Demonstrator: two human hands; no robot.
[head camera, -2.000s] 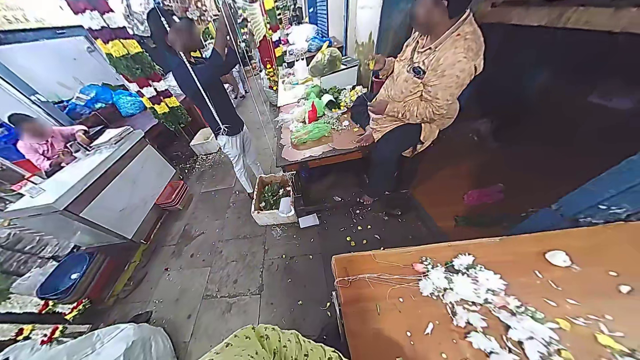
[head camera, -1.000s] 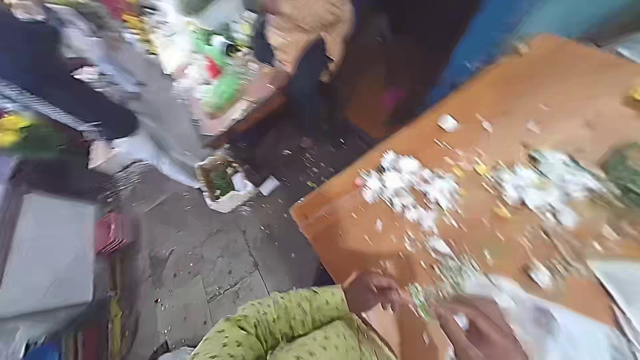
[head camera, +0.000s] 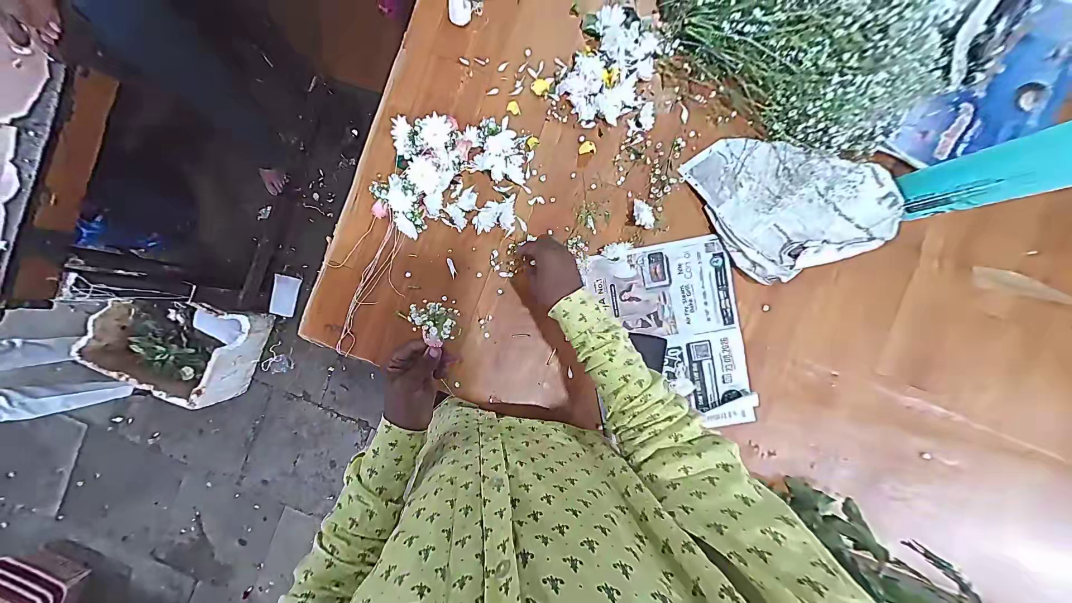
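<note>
My left hand (head camera: 412, 373) grips a small bunch of tiny white flowers (head camera: 433, 321) near the table's front edge. Over the wooden table (head camera: 502, 368) my right hand (head camera: 548, 270) bends down, its fingertips at small white sprigs; whether it holds one I cannot tell. Just beyond the hands lies a group of white flowers with some pink ones (head camera: 435, 172), and pale threads (head camera: 373, 285) trail from it to the table edge. Farther back is a second heap of white flowers (head camera: 610, 75), with yellow petals (head camera: 586, 147) nearby.
A printed newspaper (head camera: 712, 327) lies right of my right hand. Beyond it are a crumpled whitish cloth or bag (head camera: 796, 205), a large bundle of green stems with tiny white flowers (head camera: 804, 67) and a turquoise bar (head camera: 992, 172). On the floor at left stands a foam box (head camera: 234, 368) with greenery.
The view has turned down onto the table. Both hands have moved apart since one second ago, when they were close together around a small sprig. Two seconds ago no hand of mine showed.
</note>
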